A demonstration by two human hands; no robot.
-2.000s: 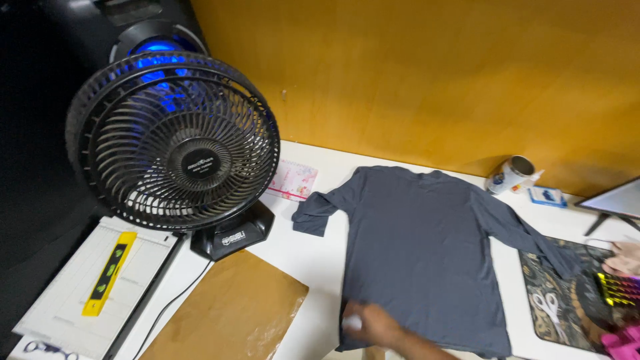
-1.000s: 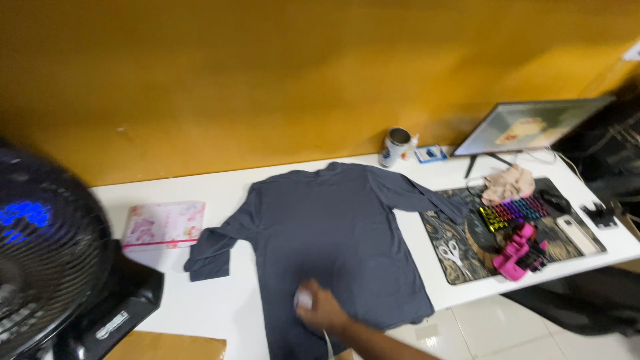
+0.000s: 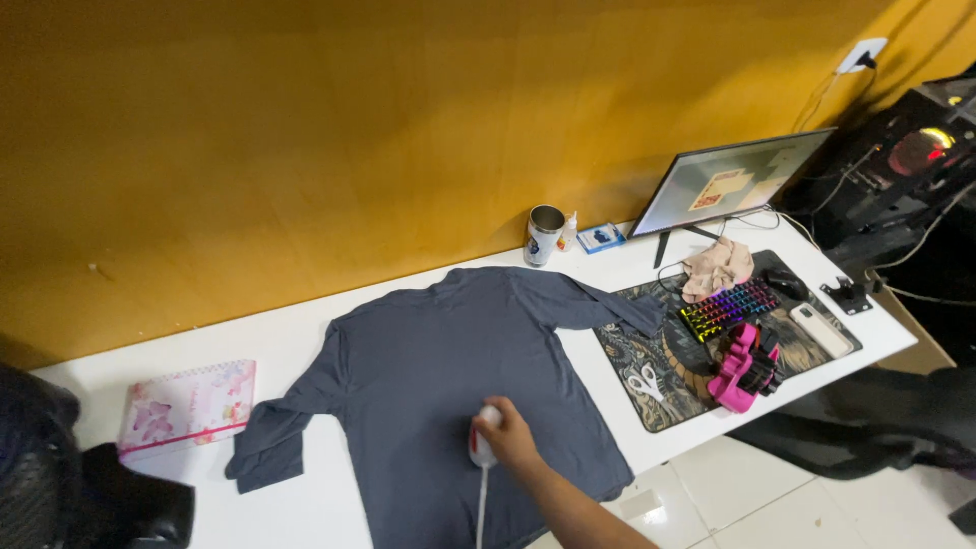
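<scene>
A dark grey long-sleeved shirt (image 3: 442, 366) lies spread on the white table (image 3: 305, 526), its cuff at the left folded back. On the lower middle of the shirt, my right hand (image 3: 509, 435) grips a small white and red corded device (image 3: 482, 444), whose exact kind I cannot tell. Its pale cord runs down out of the frame. The other sleeve reaches onto a dark patterned desk mat (image 3: 663, 412). My left hand is not in view.
Left of the shirt are a pink notebook (image 3: 191, 408) and a black fan (image 3: 145, 496). A metal tumbler (image 3: 543, 236), small bottle (image 3: 567, 232) and monitor (image 3: 732, 183) stand along the wall. The mat holds scissors (image 3: 646, 381), a lit keyboard (image 3: 728, 306), a phone (image 3: 821, 330) and a pink object (image 3: 738, 370).
The view has swung to the right. My right hand, with the white device, has moved from the shirt's lower left edge to its middle.
</scene>
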